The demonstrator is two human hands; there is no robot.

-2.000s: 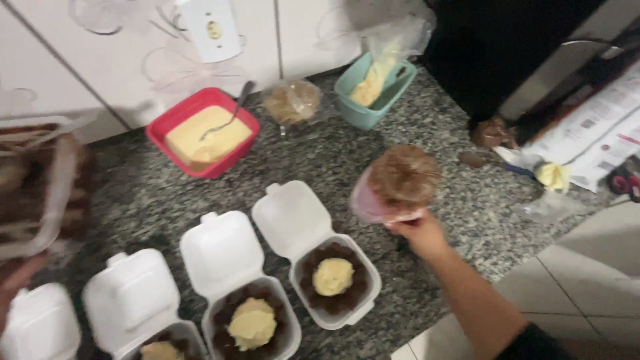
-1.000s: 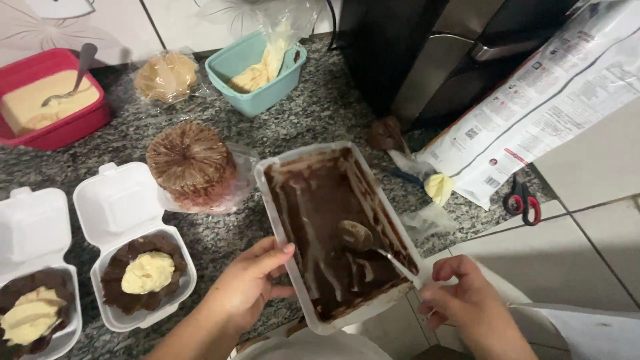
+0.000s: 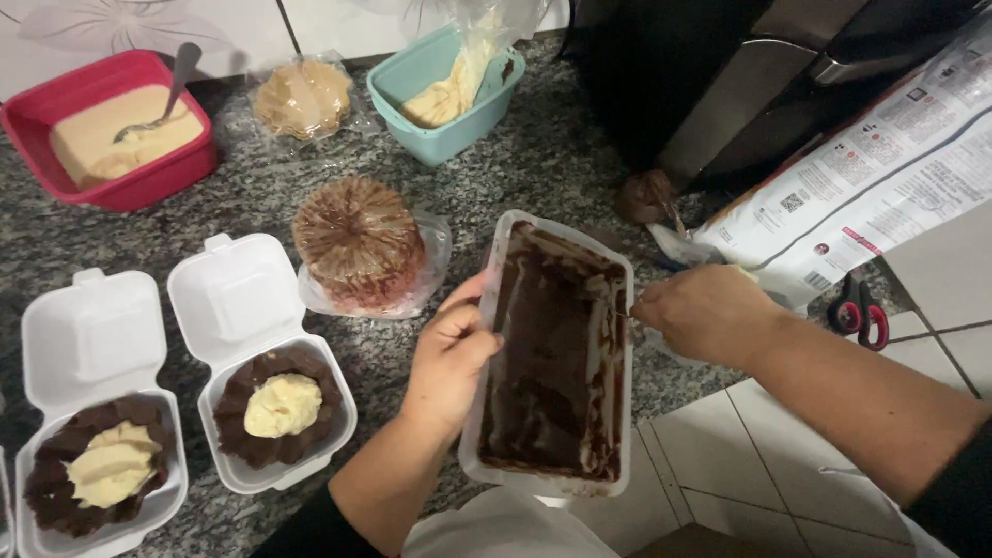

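My left hand [image 3: 453,364] grips the left rim of a clear plastic tub [image 3: 554,356] smeared with dark chocolate cream, its thumb over the edge. At the tub's right rim is my right hand [image 3: 686,310], fingers closed; a thin bit of a utensil seems to show at the fingertips, but the rest is hidden. To the left, two open white foam boxes [image 3: 267,298] [image 3: 93,333] each hold a dark chocolate base topped with pale cream [image 3: 283,404]. A stack of brown paper baking cups [image 3: 356,240] in clear plastic stands between boxes and tub.
Along the wall are a red tub [image 3: 116,186] of pale cream with a spoon [image 3: 174,85], bagged beige paper cups [image 3: 302,101] and a teal tub [image 3: 446,136] holding a piping bag. Right lie scissors [image 3: 859,314], a printed plastic package [image 3: 845,178] and a dark appliance [image 3: 697,85].
Two seconds ago one hand held the wrapped brown cups; they now stand on the counter. A second ago a spoon lay visible in the chocolate tub; my right hand has since moved up along its right rim.
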